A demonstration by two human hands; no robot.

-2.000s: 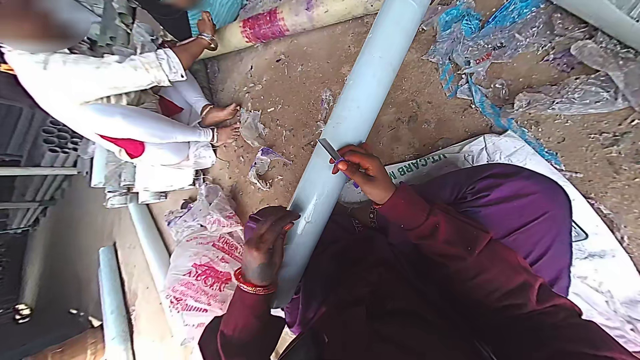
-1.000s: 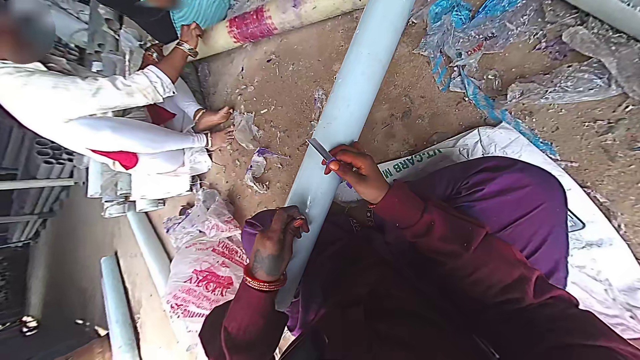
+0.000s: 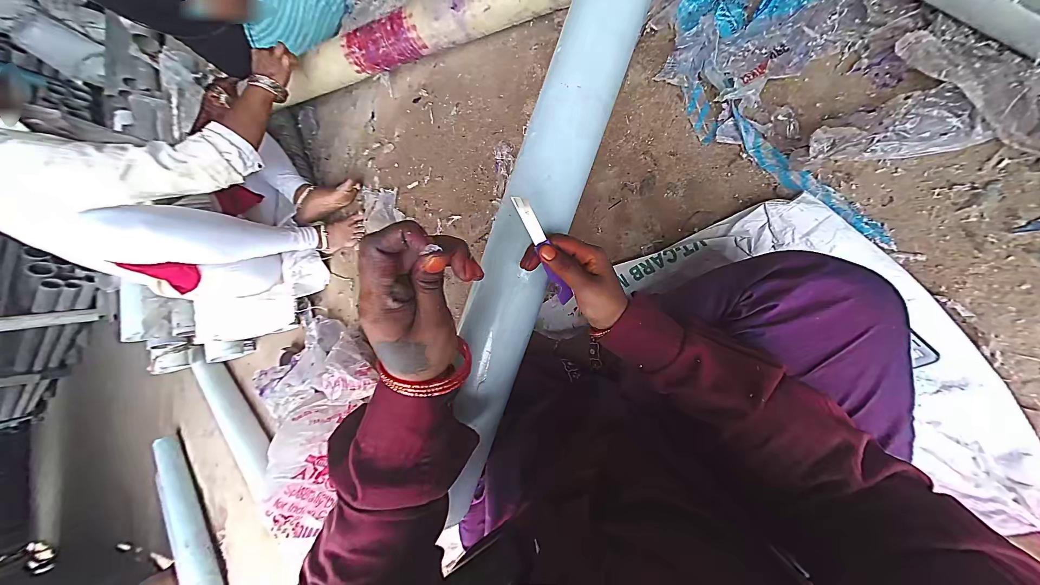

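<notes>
A long light-blue plastic pipe [image 3: 569, 122] slants across my lap from lower left to the top. My right hand [image 3: 578, 276], right of the pipe, grips a small knife [image 3: 530, 221] with a flat metal blade and a purple wrapping at its handle; the blade points up and left over the pipe. My left hand [image 3: 418, 296] is raised at the pipe's left side, palm side up, with its fingers curled. A small pale, shiny bit shows at its thumb tip; whether it is pinched there is unclear.
A person in white clothes [image 3: 179, 236] sits at the left, beside stacked grey pipes [image 3: 57, 292]. A cream pipe with a pink band [image 3: 382, 41] lies behind. Plastic bags [image 3: 309, 455] are at lower left, plastic scraps [image 3: 902, 122] upper right, a white sack [image 3: 967, 422] beneath my leg.
My left hand has lifted off the pipe and turned its palm side up. The knife remains in my right hand over the pipe.
</notes>
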